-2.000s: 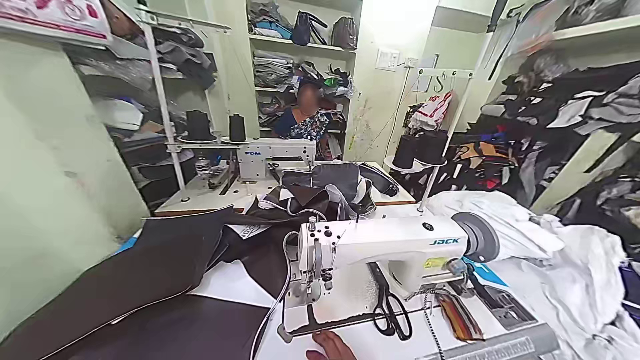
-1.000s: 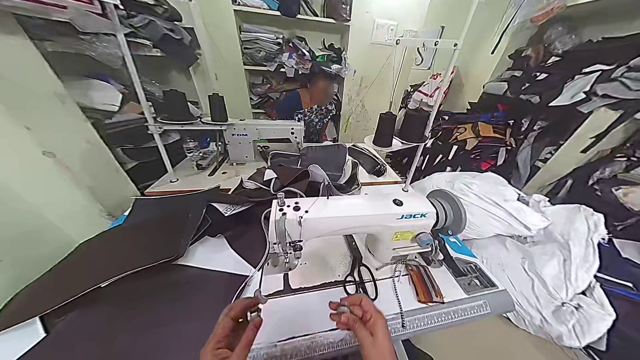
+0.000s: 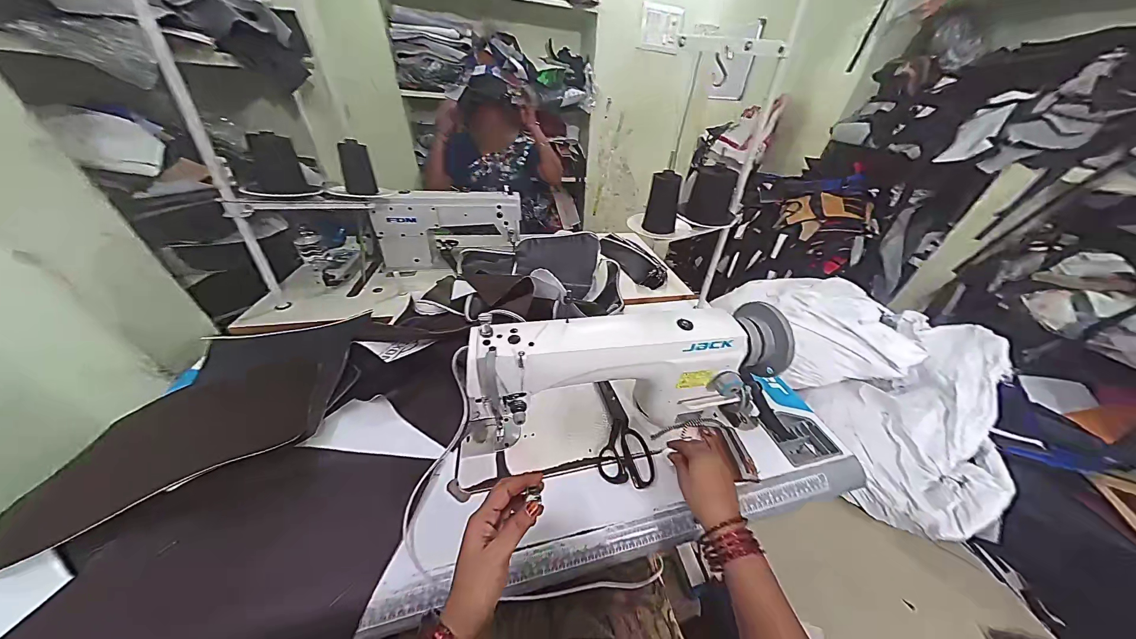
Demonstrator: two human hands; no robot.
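Observation:
A white industrial sewing machine (image 3: 603, 355) stands on a white table with a measuring scale along its front edge (image 3: 621, 528). My left hand (image 3: 504, 524) is in front of the needle end, thumb and fingers closed on a small metallic object (image 3: 533, 493), perhaps a bobbin or its case. My right hand (image 3: 706, 475) reaches to the table just right of black-handled scissors (image 3: 627, 457), beside a small bundle of brown and orange items (image 3: 735, 453) below the machine's body; its fingertips are near a thin chain or coiled cord (image 3: 679, 428), and whether they hold anything cannot be told.
Dark fabric panels (image 3: 257, 532) lie at the left, white cloth (image 3: 914, 408) at the right. Behind, a second sewing machine (image 3: 444, 226) stands with cut fabric pieces (image 3: 541, 275) and black thread cones (image 3: 661, 202). A person (image 3: 497, 151) sits beyond it, hands raised to the head.
My right hand has moved from in front of the scissors to the table at their right. My left hand still holds the small object. The other person has raised both hands to the head.

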